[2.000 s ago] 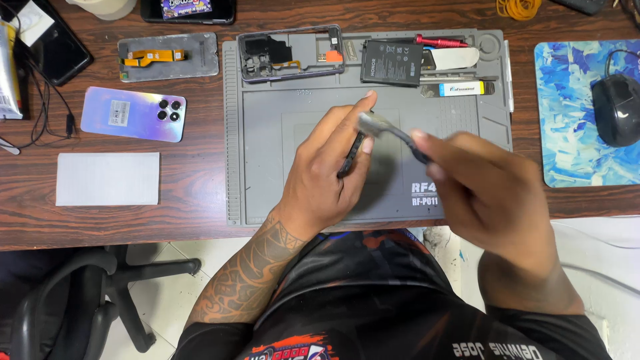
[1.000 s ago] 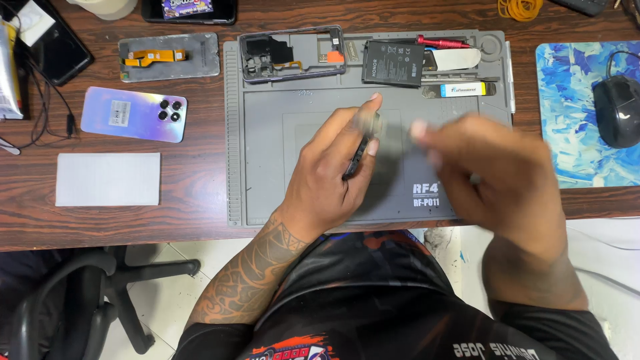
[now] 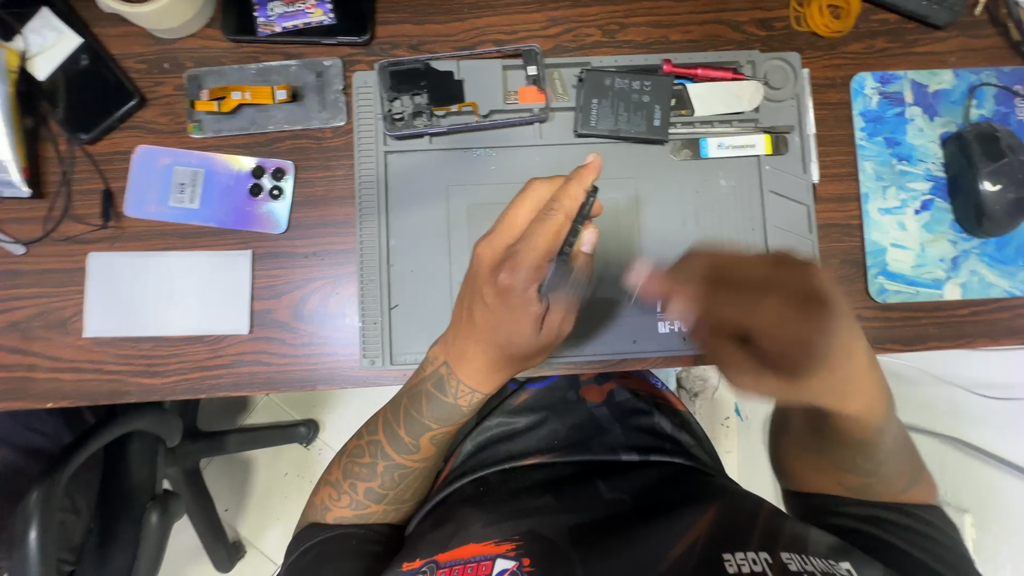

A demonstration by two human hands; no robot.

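Note:
My left hand (image 3: 520, 272) is over the grey repair mat (image 3: 680, 216), gripping a thin dark part (image 3: 578, 224) held edge-on between thumb and fingers; its kind cannot be told. My right hand (image 3: 752, 316), strongly blurred, is at the right with its fingers curled. A faint blurred shape near my left palm is probably the head of the small brush-like tool it holds; the handle barely shows. Beyond my hands, on the mat's upper trays, lie an open phone frame (image 3: 400, 112), a black Honor battery (image 3: 624, 106) and a red screwdriver (image 3: 704, 72).
Left of the mat are a back panel with orange flex cables (image 3: 316, 100), a purple phone back cover (image 3: 152, 188) and a white rectangular pad (image 3: 168, 294). A tweezers-like tool, a white-ended tool (image 3: 724, 98) and a labelled blade-like tool (image 3: 736, 146) lie upper right. A mouse (image 3: 988, 180) sits on a blue mat.
My right hand keeps moving quickly near my left, its tool visible at the left fingers two seconds ago and now blurred lower down. My left hand stays nearly still, holding the dark part.

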